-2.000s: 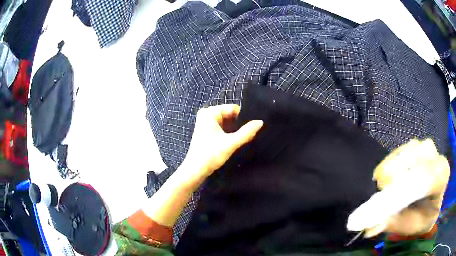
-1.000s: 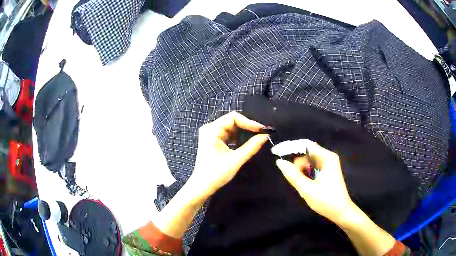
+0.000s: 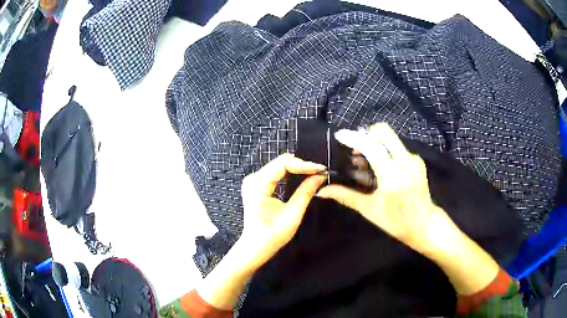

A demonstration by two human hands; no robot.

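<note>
The dark checked garment (image 3: 248, 81) covers most of the white tabletop, with its plain black facing (image 3: 373, 248) turned up nearest me. My left hand (image 3: 276, 205) pinches a small dark button (image 3: 327, 172) at the facing's edge between thumb and index finger. My right hand (image 3: 398, 192) is just right of it, thumb near the button, with a whitish wrap (image 3: 353, 138) on a finger. A thin bright needle (image 3: 329, 146) stands upright between the two hands. Dark snips lie blurred in the right palm. Whether the right fingertips touch the needle cannot be told.
A round button tray (image 3: 121, 289) with a red rim is at the lower left, beside a small black-and-white cylinder (image 3: 78, 276). A black pouch (image 3: 68, 161) lies at the left. Small-check cloth (image 3: 124, 43) is at the far left edge. A blue crate (image 3: 544, 248) is at the right.
My right hand has come in from the lower right to my left hand. The needle, slanted between the fingertips a second ago, now stands upright above the pinched button.
</note>
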